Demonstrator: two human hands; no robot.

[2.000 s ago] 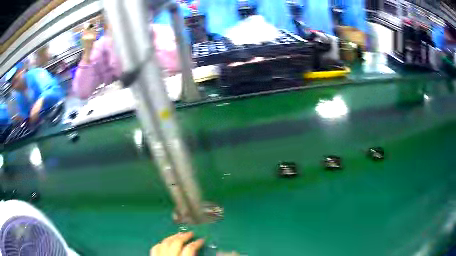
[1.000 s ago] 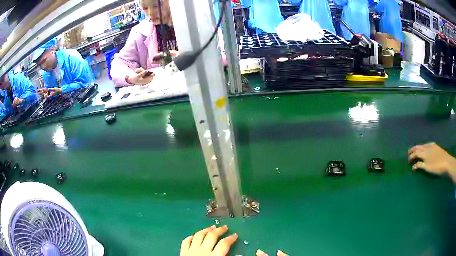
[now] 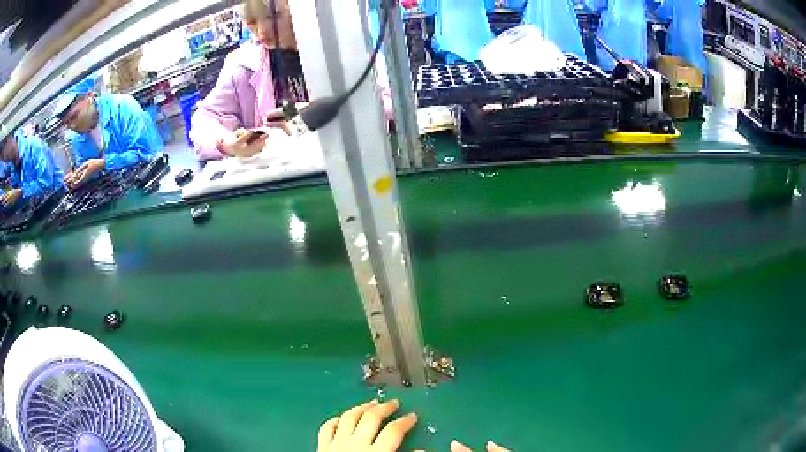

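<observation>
My left hand (image 3: 367, 427) is at the bottom edge, just below the foot of the post, its bare fingers bent and slightly apart. Its palm and thumb are cut off. Of my right hand (image 3: 473, 448) only fingertips show at the bottom edge, right of the left hand. Whether either hand holds anything is not visible. Two black rounded-square housings, a nearer one (image 3: 604, 295) and another (image 3: 673, 287), lie spaced apart on the green surface (image 3: 530, 380), right of the post and away from my hands.
A grey metal post (image 3: 384, 256) stands in front of my hands, bolted down. A white fan (image 3: 84, 397) is at lower left, with several small dark pieces (image 3: 113, 320) behind it. Black trays (image 3: 530, 119) and a white bag (image 3: 523, 50) are across. Seated people (image 3: 115, 128) work at far left.
Another person's hand at the right has left the picture. Three housings showed two seconds ago; two show now, shifted slightly right relative to the post. My hands have barely moved since one second ago.
</observation>
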